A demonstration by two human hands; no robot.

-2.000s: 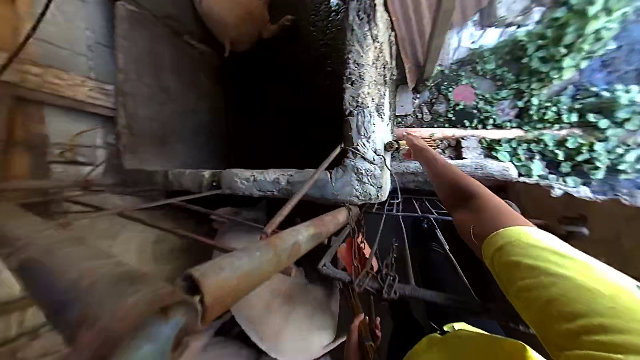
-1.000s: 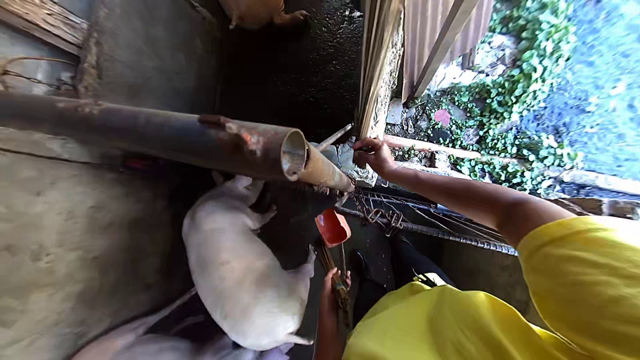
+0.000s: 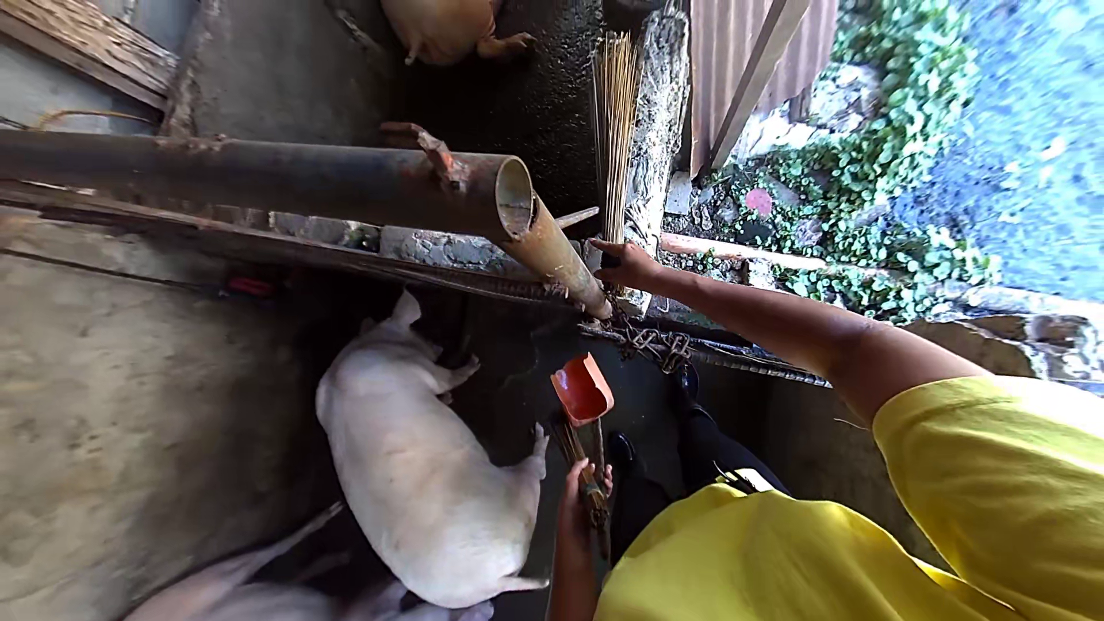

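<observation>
Low in the view my left hand [image 3: 589, 479] is closed around a bundle of thin brown sticks [image 3: 571, 444] and a wooden handle beside it. At the upper end of that handle is an orange plastic scoop [image 3: 583, 390], cut open on one side. My right hand [image 3: 628, 265] reaches across the low wall and is closed at the lower end of a stick broom [image 3: 615, 129], whose thin bristles point up along the rough concrete ledge [image 3: 660, 129]. Part of the grip is hidden by the fingers.
A pale pig [image 3: 423, 466] lies left of my feet, others partly visible at the lower left. Another pig [image 3: 444, 26] is beyond the low wall. A rusty metal pipe [image 3: 345, 185] crosses the left side. A chain [image 3: 647, 341] hangs on the gate bar. Green plants [image 3: 914, 172] grow outside.
The stick broom by my right hand now stands out fully along the ledge. The orange scoop shows more plainly than two seconds ago. The view has shifted strongly.
</observation>
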